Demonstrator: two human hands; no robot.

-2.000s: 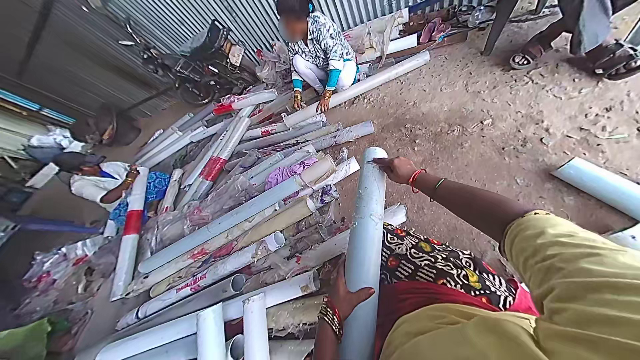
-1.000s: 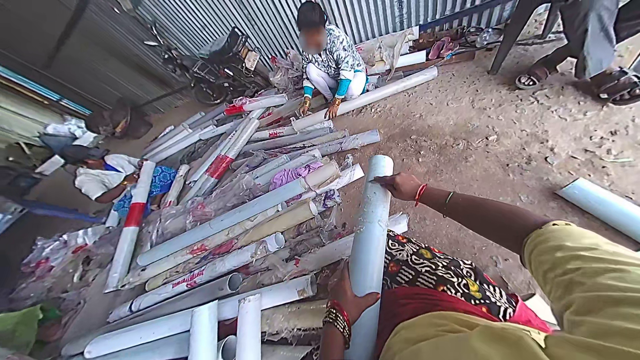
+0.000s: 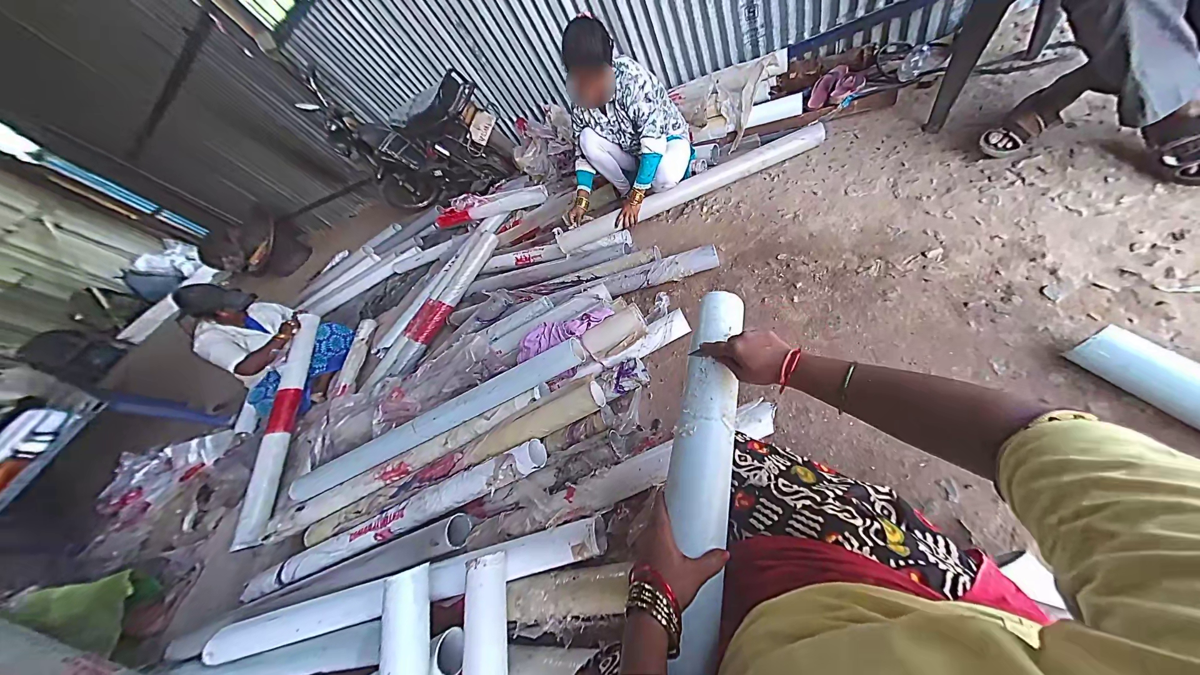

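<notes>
A pale blue-white plastic pipe point(image 3: 705, 422) stands tilted over my lap, its upper end toward the bare ground. My left hand point(image 3: 677, 562) grips it low down, with the thumb across its face and bangles at the wrist. Near the top end, my right hand point(image 3: 748, 356) is on the pipe's right side, fingers bent, with something small and dark at the fingertips that I cannot make out. Rough, whitish patches mark the pipe's surface below that hand. Many more plastic pipes point(image 3: 441, 422) lie in a heap to the left, some in torn clear film.
A crouching person point(image 3: 623, 122) holds a long pipe at the heap's far side. Another person point(image 3: 253, 342) sits at left with a red-banded pipe point(image 3: 286, 412). A motorcycle point(image 3: 422, 141) stands by the corrugated wall. Someone's sandalled feet point(image 3: 1017, 131) are at upper right; a pipe point(image 3: 1139, 370) lies at right.
</notes>
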